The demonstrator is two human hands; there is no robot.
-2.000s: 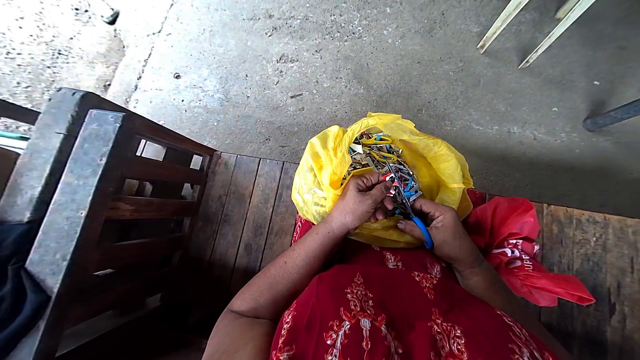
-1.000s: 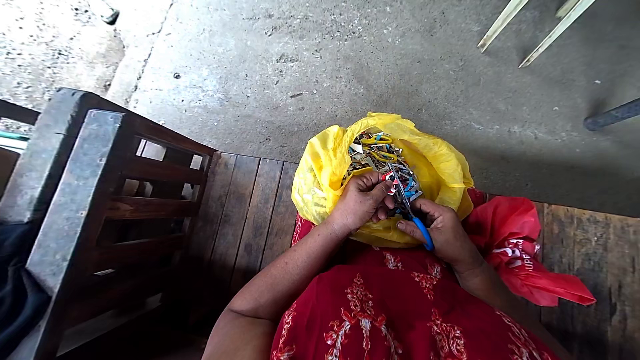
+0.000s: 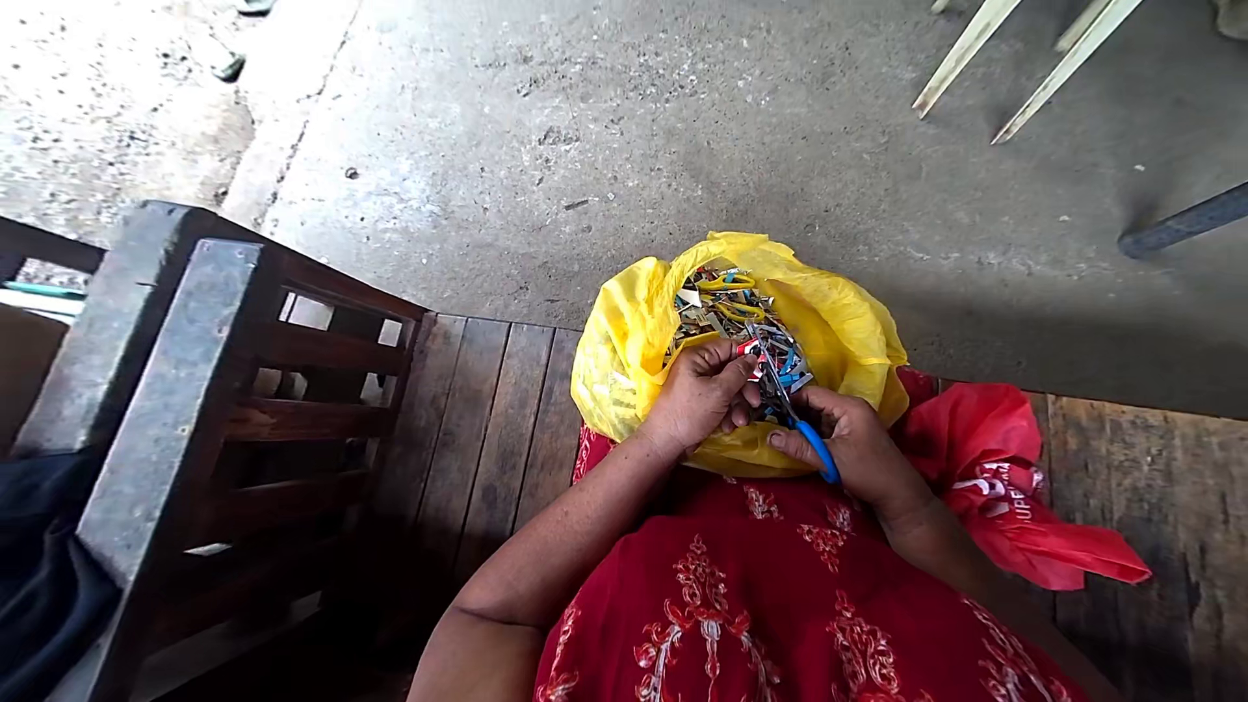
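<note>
A yellow plastic bag (image 3: 624,361) lies open on my lap, filled with many thin cut strips (image 3: 717,314) in mixed colours. Near its front rim, my left hand (image 3: 707,390) pinches a small red and white piece (image 3: 750,349) between thumb and fingers. My right hand (image 3: 843,434) grips scissors with blue handles (image 3: 817,450), their blades pointing up and left beside that piece. Whether the blades touch it is hard to tell. Among the strips rests a yellow looped thing (image 3: 726,283), partly hidden.
I sit on a wooden slatted bench (image 3: 487,390) with a slatted armrest (image 3: 302,419) at left. A red plastic bag (image 3: 985,468) lies to my right. Beyond is the concrete floor (image 3: 585,146), with pale furniture legs (image 3: 1063,68) and a dark leg (image 3: 1185,222). Dark cloth (image 3: 49,565) hangs far left.
</note>
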